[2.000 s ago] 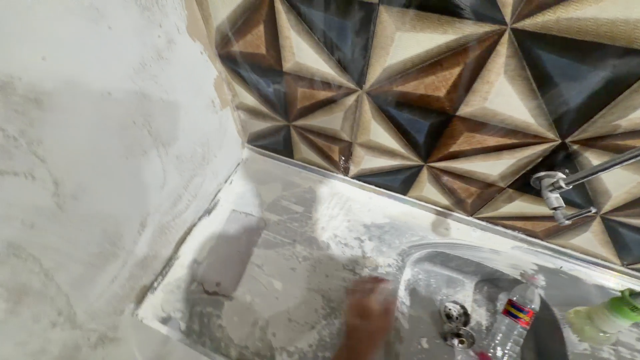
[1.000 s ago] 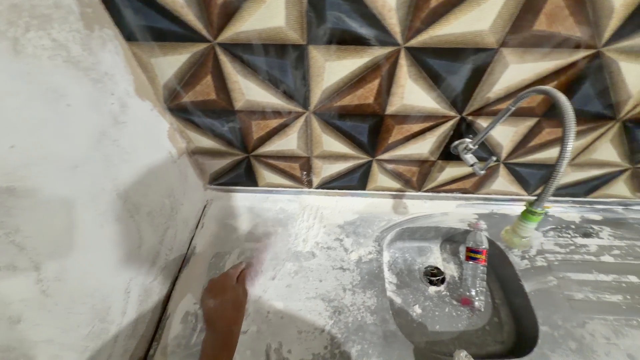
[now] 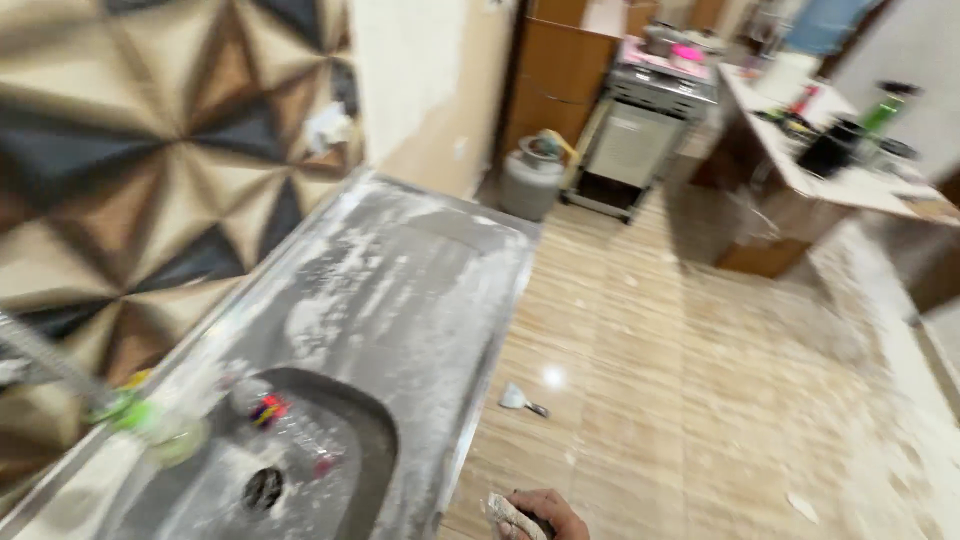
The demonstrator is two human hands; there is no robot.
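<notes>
My right hand (image 3: 551, 514) is at the bottom edge, just right of the steel sink counter, and its fingers are closed around a whitish, crusted object (image 3: 510, 517) too blurred to name. My left hand is out of view. White powder lies over the steel drainboard (image 3: 375, 285). In the sink basin (image 3: 375, 435) a clear plastic bottle (image 3: 270, 411) with a coloured label lies near the drain hole (image 3: 264, 487). A flexible faucet hose (image 3: 56, 360) with a green end piece (image 3: 135, 414) hangs at the left. A putty knife (image 3: 523, 400) lies on the tiled floor.
Patterned tiles (image 3: 180, 142) cover the wall at the left. Beyond the counter stand a gas cylinder (image 3: 532, 180) and a stove (image 3: 645, 120). At the right, a table (image 3: 795, 165) holds bottles and tools. White dust and debris (image 3: 802, 508) lie on the floor.
The view has swung far to the right, bringing the floor, stove and table into sight. A hand was over the counter left of the sink; now my hand is beyond its front edge.
</notes>
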